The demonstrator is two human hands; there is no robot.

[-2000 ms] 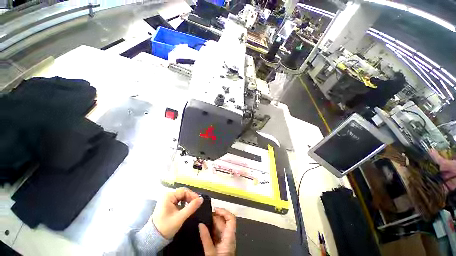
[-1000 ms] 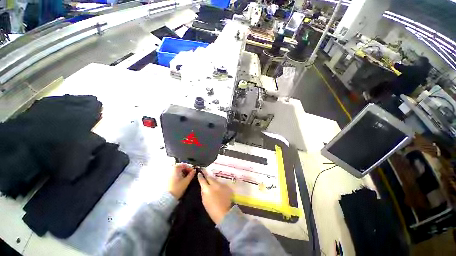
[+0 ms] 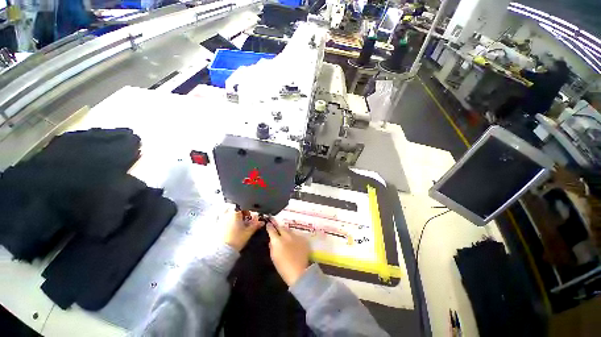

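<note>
A black fabric piece hangs from both hands and lies between my forearms. My left hand pinches its top edge just under the grey face cover of the sewing machine head. My right hand pinches the same edge close beside it, fingertips near the needle area. The needle and presser foot are mostly hidden by the cover and fingers. The pale template with yellow taped edges lies to the right of my right hand.
A large heap of black pieces lies at left, flat pieces beside it. A ragged black pile and snips lie at right. The screen stands above that pile. A red switch and blue bin are farther back.
Both hands moved forward from the near edge of the template to under the machine head, bringing the fabric along. Over the last second the hands have barely moved. The camera view has shifted.
</note>
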